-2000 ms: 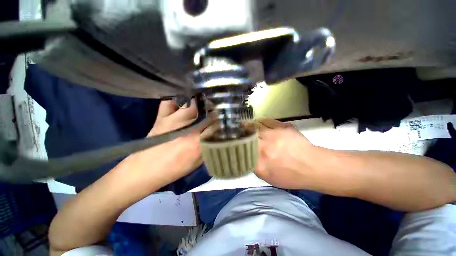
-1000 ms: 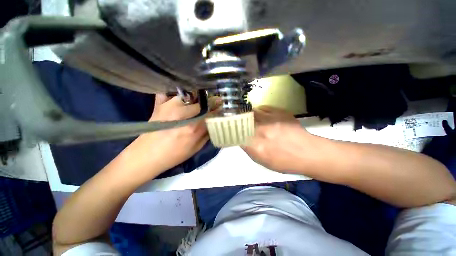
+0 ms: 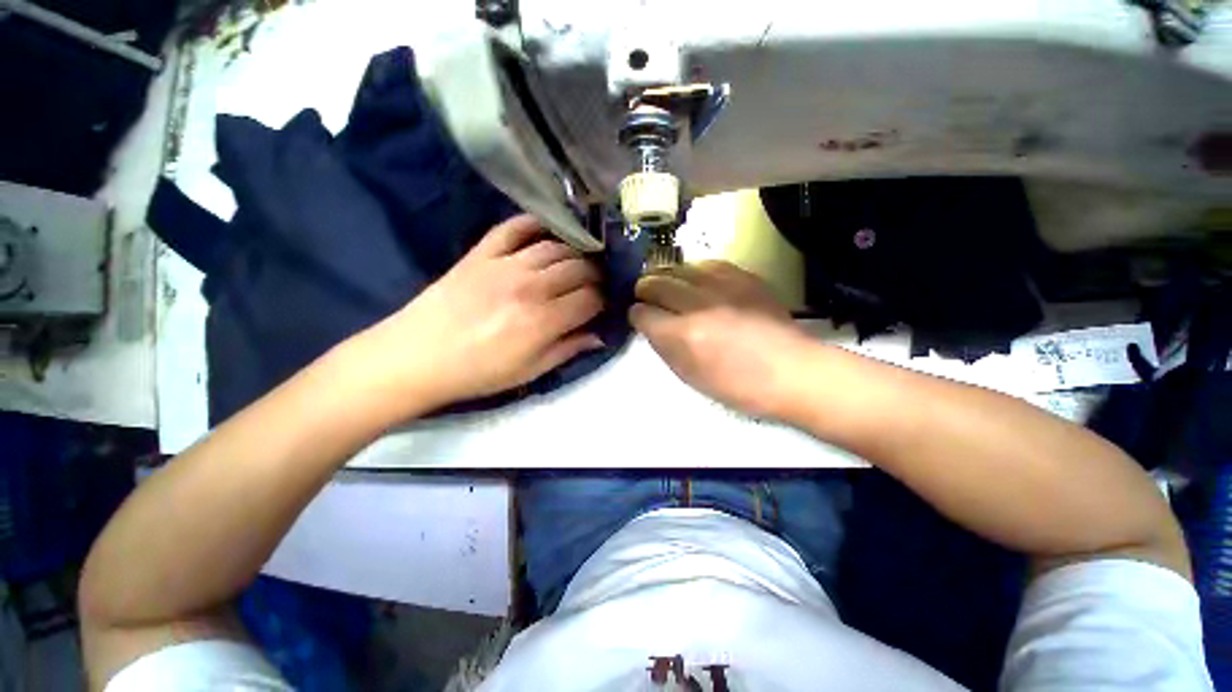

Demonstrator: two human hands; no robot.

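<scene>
A navy garment piece (image 3: pixel 318 257) lies bunched on the white machine table, left of and under the needle area. My left hand (image 3: pixel 520 314) lies on the cloth with its fingers spread a little, just left of the needle area. My right hand (image 3: pixel 709 331) is at the right of the needle area, fingertips on the edge of the navy cloth; whether it pinches the cloth is hidden. The off-white sewing machine arm (image 3: pixel 865 95) crosses above, with its ribbed cream tension knob (image 3: pixel 650 198).
Black cloth (image 3: pixel 919 250) lies under the machine arm beside a yellowish lit plate (image 3: pixel 757 250). A white ticket (image 3: pixel 1092 354) lies at the right on the white table (image 3: pixel 730 439). A white board (image 3: pixel 405 541) is below the table at the left.
The view has drawn back from the machine, so the arm and knob look smaller. My left hand has come out from behind the lever and knob and lies flatter on the cloth.
</scene>
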